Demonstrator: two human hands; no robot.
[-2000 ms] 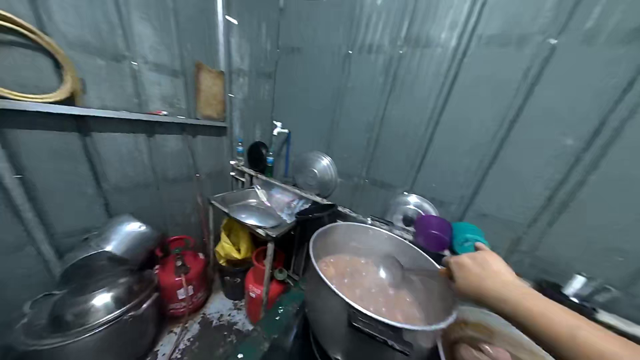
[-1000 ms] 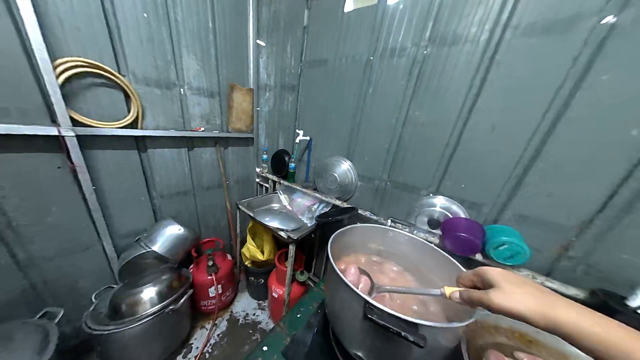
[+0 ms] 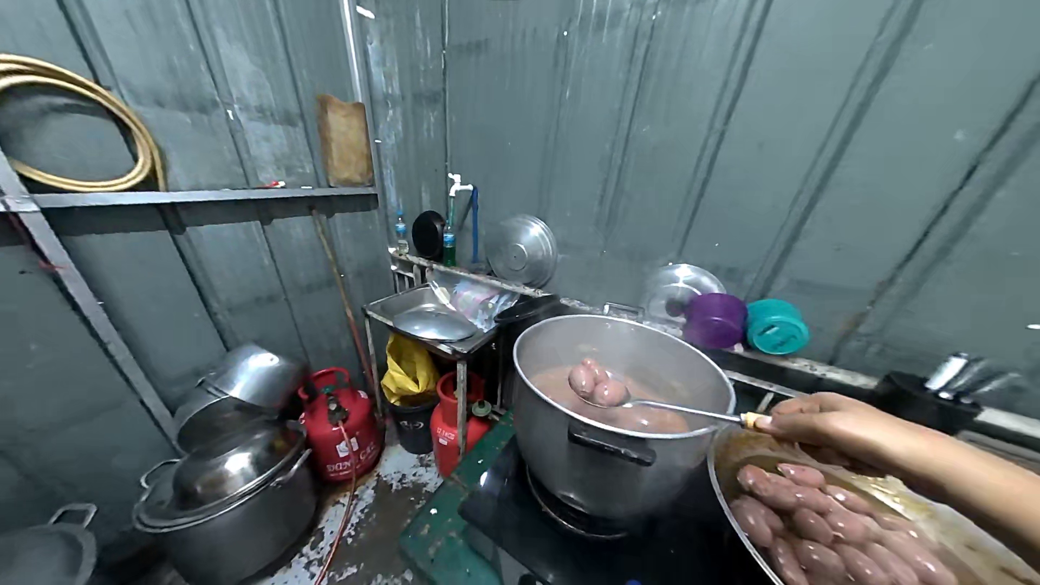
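Observation:
My right hand (image 3: 825, 422) grips the yellow end of a long-handled metal ladle (image 3: 681, 410). Several pinkish oval pieces of food (image 3: 599, 384) rest in its bowl, above cloudy liquid inside a large aluminum pot (image 3: 626, 475). The pot stands on a black stove (image 3: 508, 491). At the lower right, below my right hand and forearm, a wide metal pan (image 3: 727, 508) holds a heap of similar glossy pink pieces (image 3: 829, 524) with brownish liquid around them. My left hand is not in view.
Red gas cylinders (image 3: 341, 422) (image 3: 451, 422) stand left of the stove, near a large lidded pot (image 3: 231, 520). A metal tray (image 3: 422, 317) sits on a stand. Purple (image 3: 715, 320) and teal plastic containers (image 3: 777, 327) and pot lids (image 3: 522, 250) line the ledge behind.
The ladle, lower in the liquid a second ago, is now raised with several pieces in it. The view has shifted, showing more of the pan and its heap at the lower right.

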